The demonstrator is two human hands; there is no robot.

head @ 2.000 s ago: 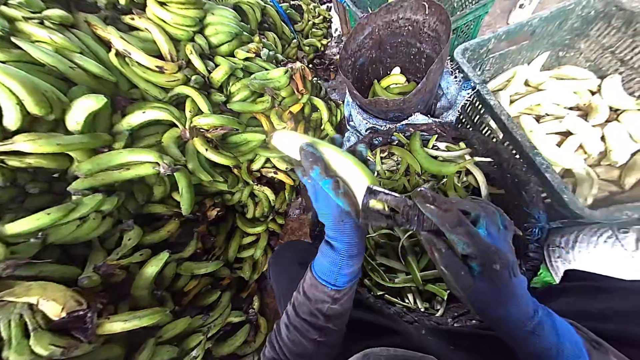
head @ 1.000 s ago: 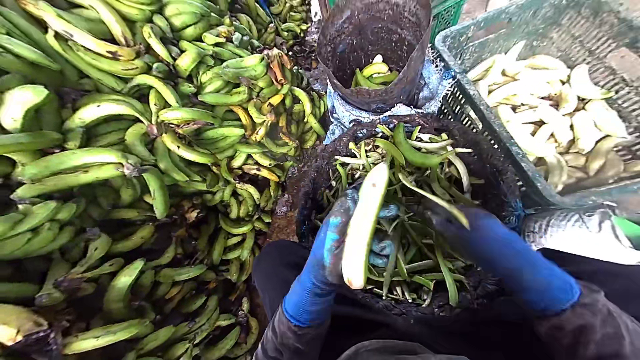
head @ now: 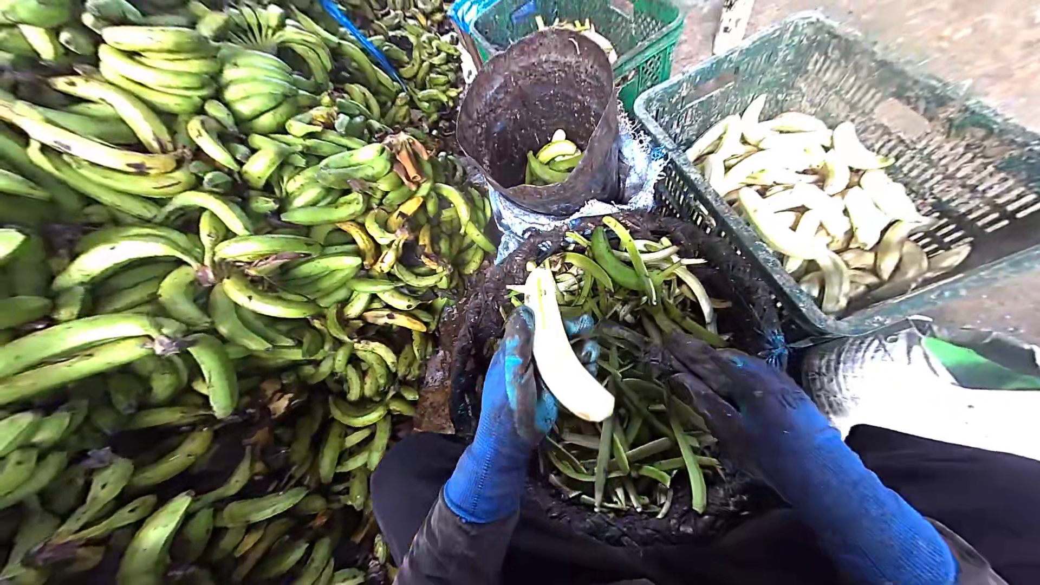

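Note:
In a blue, dirt-darkened glove, my left hand grips a mostly peeled, pale plantain above a dark basket heaped with green peel strips. My right hand, gloved alike, is at the right side of this basket, near the strips. Its fingers are dark and blurred against the peels, so whether they hold a tool or a strip cannot be told. Between the hands the peels lie loose, some green and some pale inside.
Bunches of green plantains fill the left. A dark metal cylinder behind the basket holds several green plantains. At the right, a green plastic crate contains peeled plantains. Another green crate stands behind the cylinder.
The plantain in my left hand showed green skin along it in the earlier frames; its visible side is now pale. A peel strip seen by my right hand one second ago is no longer distinguishable there.

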